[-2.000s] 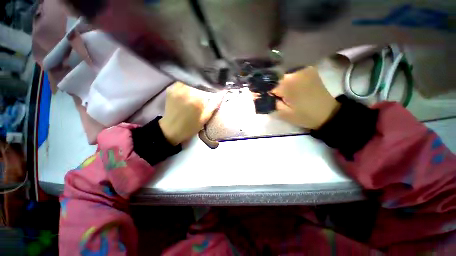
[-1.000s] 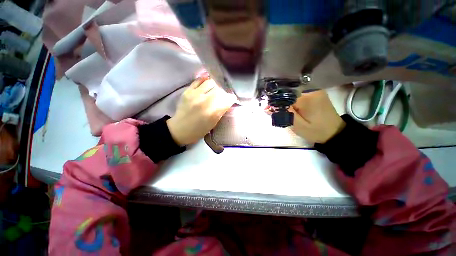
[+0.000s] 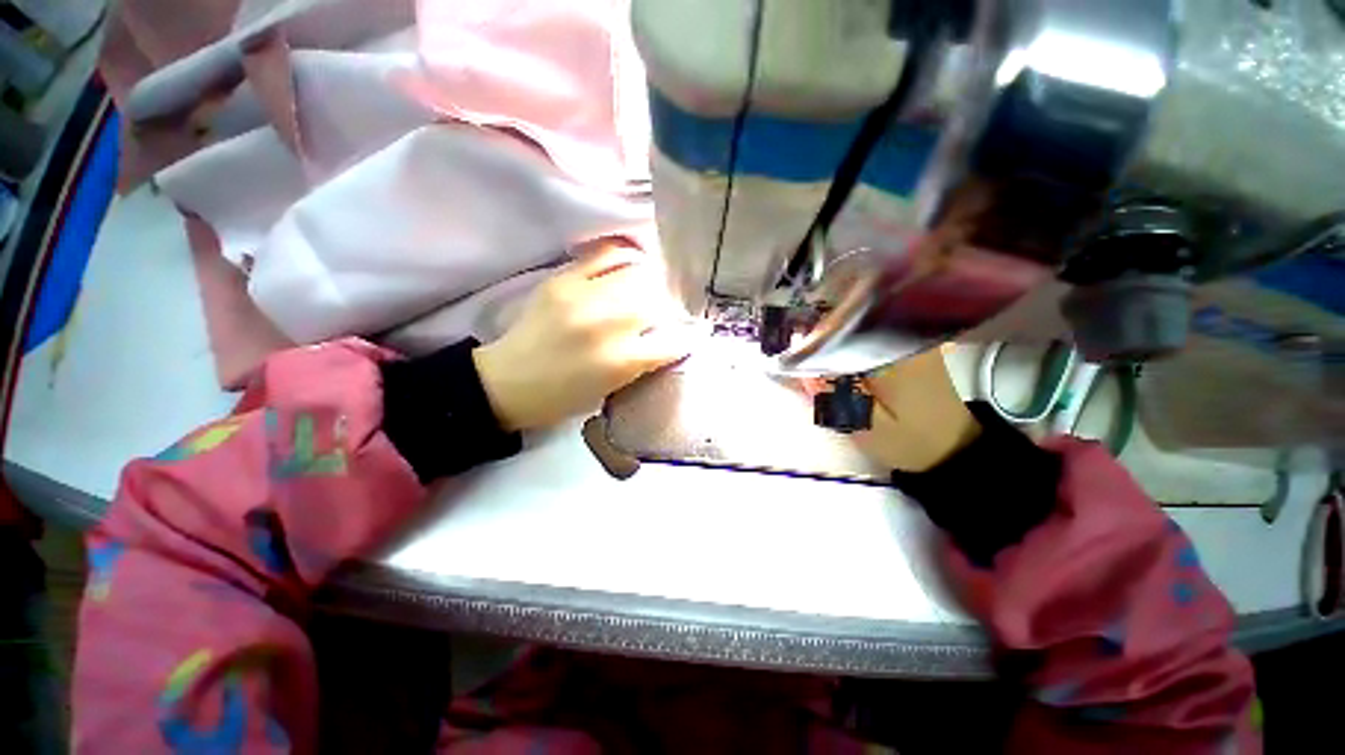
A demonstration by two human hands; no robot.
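Observation:
The pink garment cloth with a pale reverse side (image 3: 398, 221) lies heaped left of the sewing machine (image 3: 826, 162). My left hand (image 3: 575, 342) is on the cloth's edge just left of the needle area, fingers bent and gripping it. My right hand (image 3: 912, 416) is right of the needle, partly behind the small black attachment (image 3: 844, 404) and the machine head; its fingertips are hidden. The needle plate and bed (image 3: 738, 421) are brightly lit, and glare hides the cloth edge at the presser foot.
Shears with white-and-green handles (image 3: 1018, 387) lie right of my right hand, partly behind the machine. Other dark loop handles (image 3: 1325, 549) show at the far right. A ruler strip (image 3: 664, 643) runs along the table's front edge.
The camera view has shifted, so the machine head shows larger and more to the right. The hands stay on both sides of the needle; the right hand is more covered by the machine.

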